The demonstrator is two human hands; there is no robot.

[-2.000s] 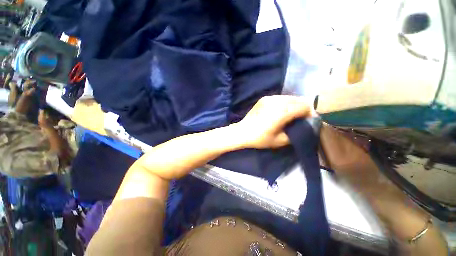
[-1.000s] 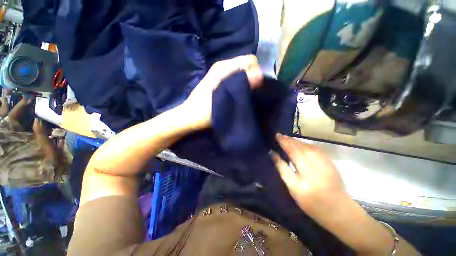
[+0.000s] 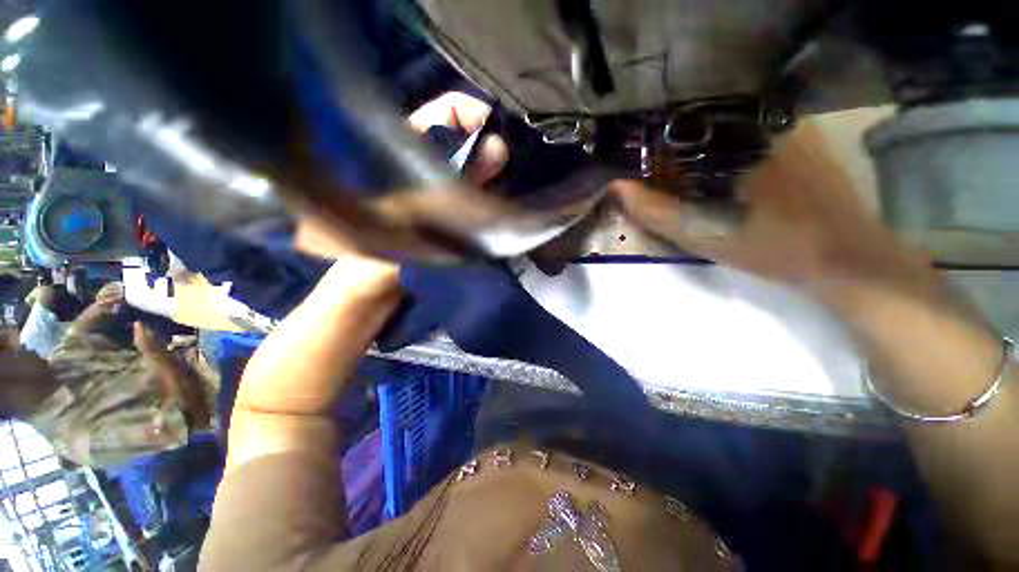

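Observation:
My left hand [image 3: 453, 129] is partly hidden behind a blurred dark shape. Its fingertips pinch dark navy cloth [image 3: 469, 307] with a small pale edge between them, left of the sewing machine head [image 3: 525, 56]. The cloth hangs down over the table edge toward my lap. My right hand [image 3: 782, 212] is strongly blurred above the machine bed, with its fingers pointing left at a blurred, pale-edged strip [image 3: 548, 235]. Whether they hold it cannot be told.
The white table [image 3: 693, 324] has a worn front edge. Beneath it are a blue plastic crate [image 3: 419, 436] and purple cloth [image 3: 363, 480]. A person in a patterned top [image 3: 123, 385] is at the left, below a grey-teal machine part [image 3: 73, 218]. A large dark blur covers the upper left.
My left hand and the navy cloth have moved left and slightly up. My right hand has risen from the cloth to the machine bed. The view has shifted, and a dark blur now crosses the upper left.

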